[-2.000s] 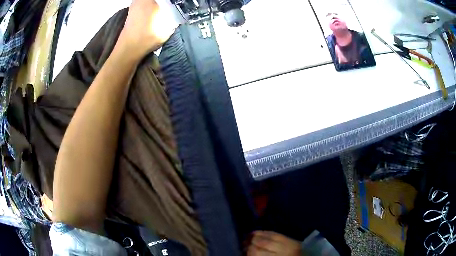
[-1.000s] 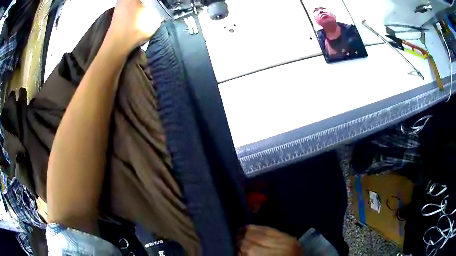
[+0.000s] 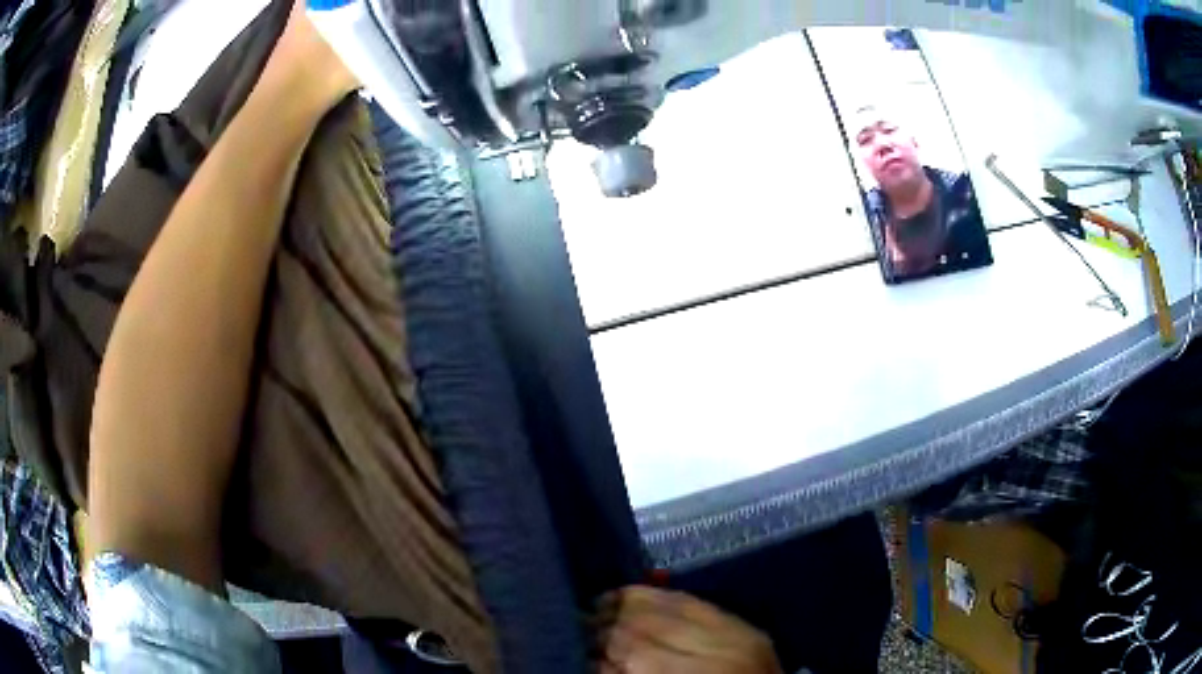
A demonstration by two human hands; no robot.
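Observation:
A navy gathered waistband (image 3: 455,356) runs from the sewing machine's needle area down to the front edge of the table. Brown garment cloth (image 3: 330,395) hangs from its left side. My left forearm reaches up over the brown cloth, and my left hand (image 3: 316,59) is at the top, mostly hidden behind the machine head (image 3: 461,59), so its fingers do not show. My right hand (image 3: 679,635) is at the bottom centre, closed on the waistband's near end. A grey round knob (image 3: 625,169) sits beside the waistband's far end.
A phone (image 3: 923,217) showing a person lies on the white table (image 3: 738,395). Thin metal tools and an orange-handled tool (image 3: 1153,283) lie right of it. A grey measuring scale (image 3: 817,485) edges the table. Below right are a cardboard box (image 3: 989,599), checked cloth (image 3: 1022,474) and white cords (image 3: 1134,619).
The view has tilted up, so more of the machine head shows and the table and phone sit lower. My left hand is now largely hidden by the head. My right hand stays at the waistband's near end.

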